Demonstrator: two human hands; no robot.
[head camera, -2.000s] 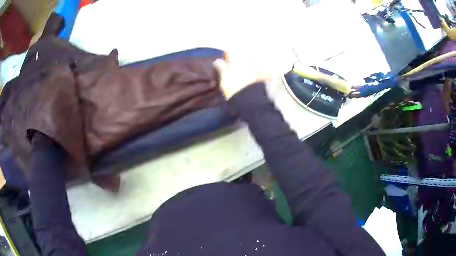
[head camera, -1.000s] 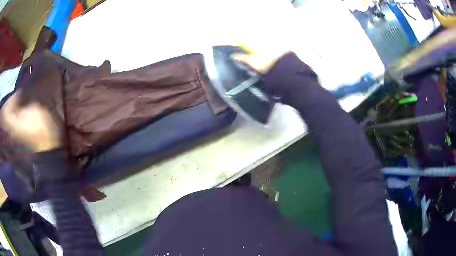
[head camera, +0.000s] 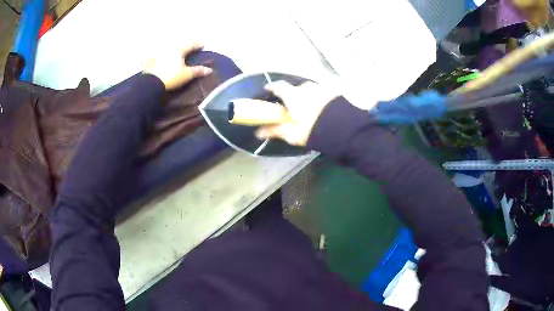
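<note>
The dark brown garment (head camera: 36, 152) lies at the left, its sleeve drawn along the navy padded board (head camera: 182, 163). My left hand (head camera: 179, 71) rests on the sleeve near the board's far end, fingers spread and thumb pointing right; whether it pinches the leather cannot be told. My right hand (head camera: 297, 112) is shut on the tan handle of the black pointed iron (head camera: 234, 92). The iron's pale-rimmed tip points left, at the sleeve's end. Whether its plate touches the leather cannot be told.
The white-covered pressing table (head camera: 200, 200) runs under the board. A blue-wrapped hose (head camera: 413, 108) leads from the iron side to the upper right. A blue strip (head camera: 27, 36) is at the far left. Green floor and cluttered cloth and racks lie to the right.
My left hand has moved from the garment's left part to the sleeve end. My right hand took hold of the iron from the table's right, and its tip now points left. The view has shifted.
</note>
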